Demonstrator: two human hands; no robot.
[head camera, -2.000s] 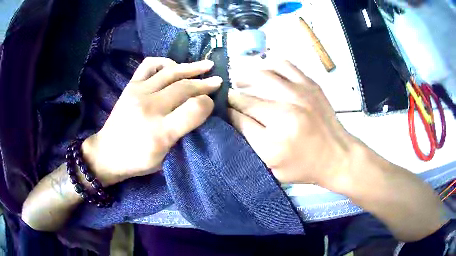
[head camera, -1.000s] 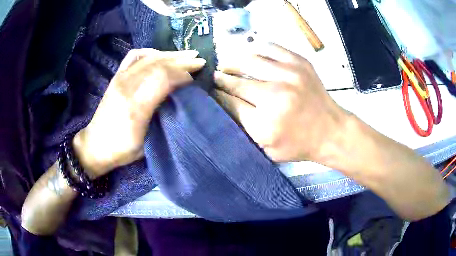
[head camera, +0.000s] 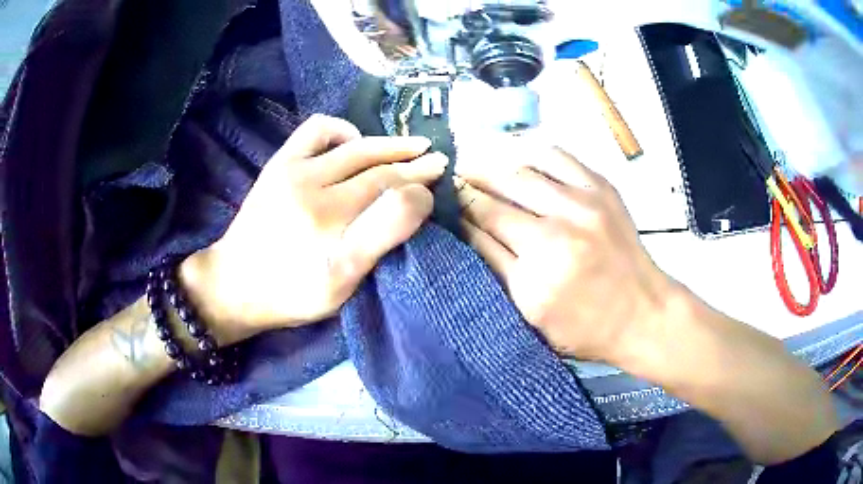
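Navy blue fabric (head camera: 464, 350) runs from the presser foot (head camera: 432, 100) down over the table's front edge. A smooth black strip (head camera: 447, 194) lies between my hands and leads up to the foot. My left hand (head camera: 326, 222) pinches the fabric at the strip's left side, just below the foot, its thumb and fingers close together. My right hand (head camera: 558, 250) lies at the strip's right edge, its fingertips on the fabric edge. The fingertips' undersides are hidden. Dark lining (head camera: 33, 189) hangs in folds at the far left.
The sewing machine's black ringed dial (head camera: 507, 59) is right of the foot. A wooden-handled tool (head camera: 610, 112), a black phone (head camera: 710, 142) and red-handled scissors (head camera: 795, 246) lie to the right. A ruled strip (head camera: 634, 405) runs along the table's front edge.
Since one second ago the whole view has shifted, showing more of the machine head. My left fingers have moved closer over the black strip. Both hands remain on the fabric.
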